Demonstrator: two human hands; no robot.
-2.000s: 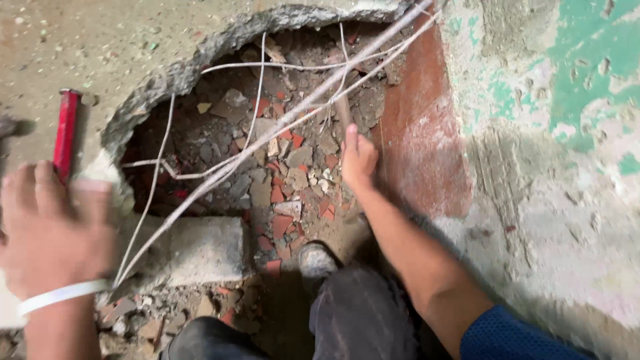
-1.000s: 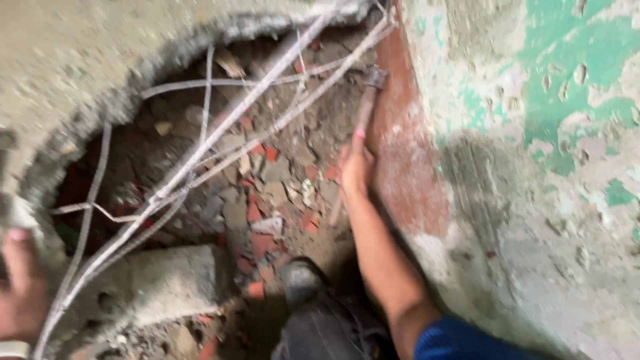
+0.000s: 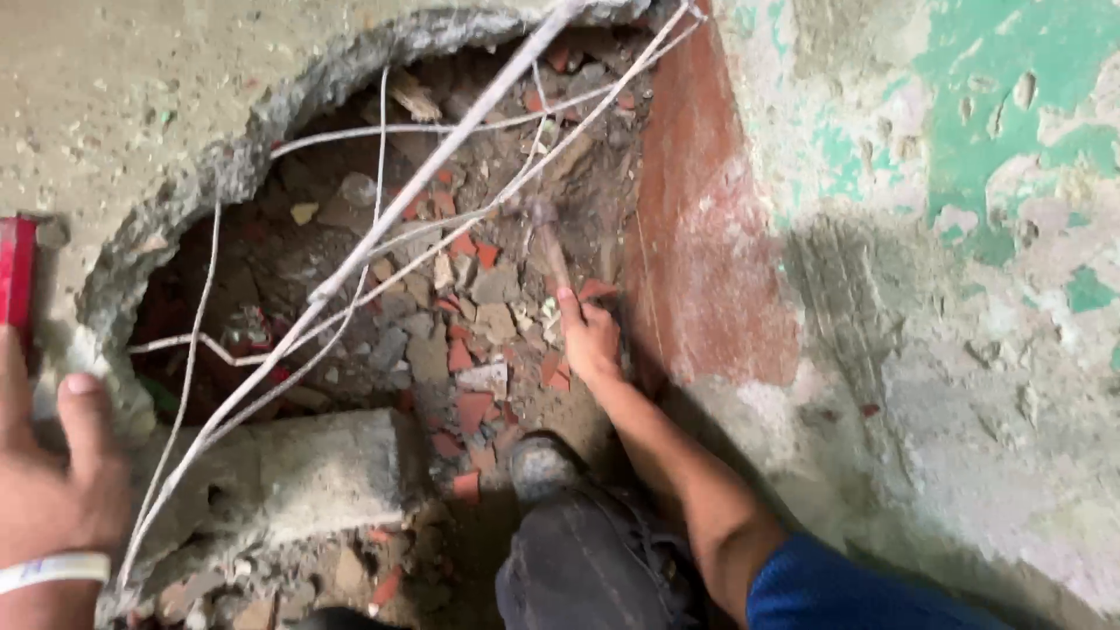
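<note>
My right hand (image 3: 595,337) grips the wooden handle of a hammer (image 3: 553,249) inside a broken hole in the concrete floor. The hammer's head is blurred and lies near the rubble (image 3: 490,289), beside crossing bare rods (image 3: 420,188). At the left edge of the view, my left hand (image 3: 61,490), with a white wristband, rests by the hole's rim with fingers spread. Just above its fingers lies a red tool or bar (image 3: 16,271), partly cut off by the view. Whether the fingers touch it I cannot tell.
A jagged concrete edge (image 3: 254,131) curves round the hole. A concrete block (image 3: 324,472) lies at lower left. Peeling green and grey wall (image 3: 919,306) rises at right, with a reddish-brown patch (image 3: 709,236). My shoe (image 3: 542,468) stands among broken tile pieces.
The hammer's head was close to the reddish-brown wall patch one second ago; now it is lower and farther left, over the rubble. My right hand still holds the handle.
</note>
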